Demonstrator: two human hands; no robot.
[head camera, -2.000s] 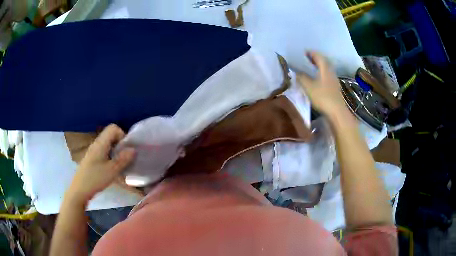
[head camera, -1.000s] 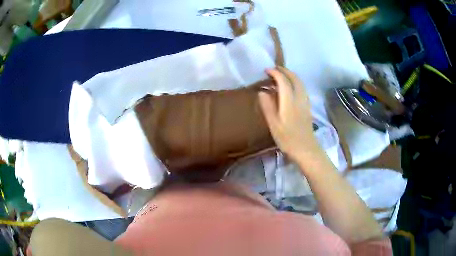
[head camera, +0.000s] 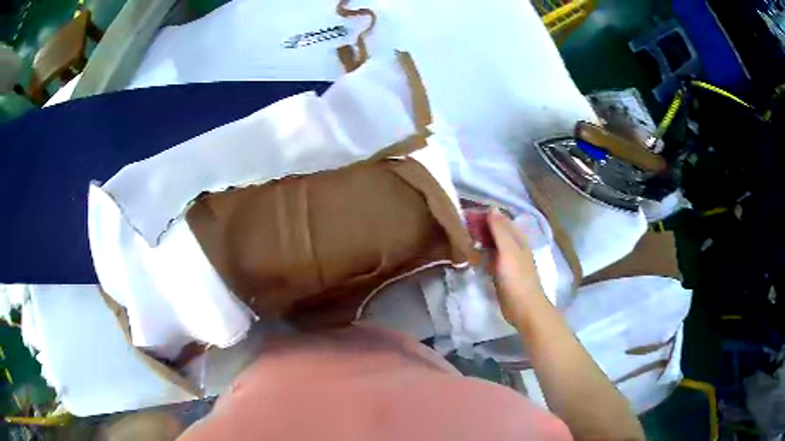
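Observation:
A brown jacket body panel (head camera: 344, 226) with white interfacing (head camera: 258, 155) folded along its far and left sides lies over the navy padded board (head camera: 52, 181) and towards my body. A narrow seam strip crosses the brown cloth. My right hand (head camera: 515, 263) is beyond the panel's right edge, over white cloth. Its fingertips are at a small reddish item (head camera: 476, 226); whether they grip it I cannot tell. My left hand is out of the picture; only a blurred bit of arm shows at the lower left edge.
The steam iron (head camera: 594, 168) rests at the table's right edge. More brown and white pieces (head camera: 633, 310) lie at the right. A slim metal item (head camera: 316, 37) and a curled brown scrap (head camera: 351, 56) lie on the white table (head camera: 465, 52).
The panel is now spread with its brown face showing. My left hand has left the panel and the picture. My right hand has let go of the panel's right edge and moved nearer my body.

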